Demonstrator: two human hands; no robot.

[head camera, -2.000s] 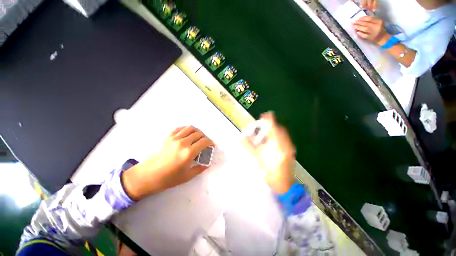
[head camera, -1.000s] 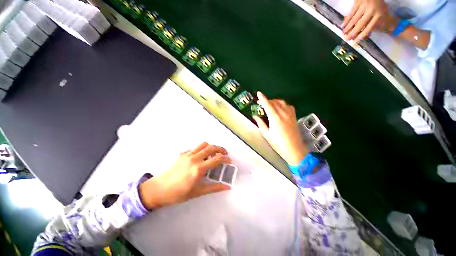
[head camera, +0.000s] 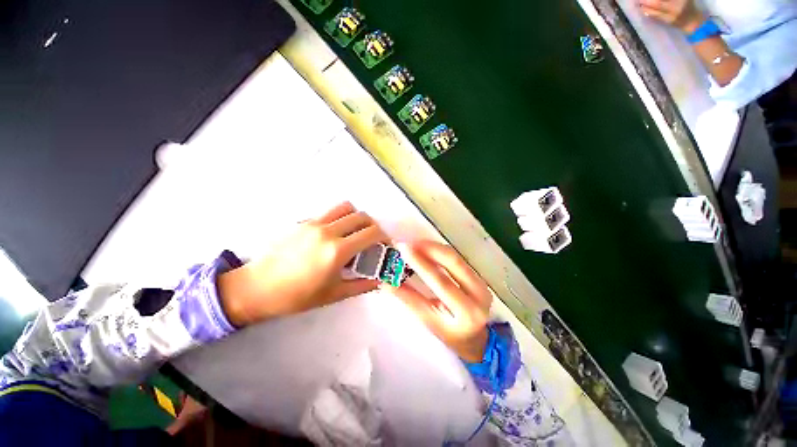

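Note:
My left hand (head camera: 306, 266) holds small white plastic housings (head camera: 370, 260) with a grey inside over the white tabletop. My right hand (head camera: 446, 292) holds a small circuit board (head camera: 393, 267), its teal-green underside showing, at the right side of the housings. Whether the board is partly inside a housing is hard to tell. A row of green circuit boards (head camera: 418, 113) with yellow and black parts lies along the near edge of the belt. A group of three white housings (head camera: 544, 220) with dark openings stands on the belt.
The dark green belt (head camera: 524, 113) runs beyond the pale yellowish rail (head camera: 384, 140). More white housings (head camera: 645, 375) stand at its far right. A black mat (head camera: 114, 113) lies at left, crumpled white cloth or paper (head camera: 345, 406) at the bottom. Another person's hand and sleeve (head camera: 751, 52) are opposite.
My right hand set down the three housings on the belt, reached the board row, and is now back at my left hand with a board. The view has shifted.

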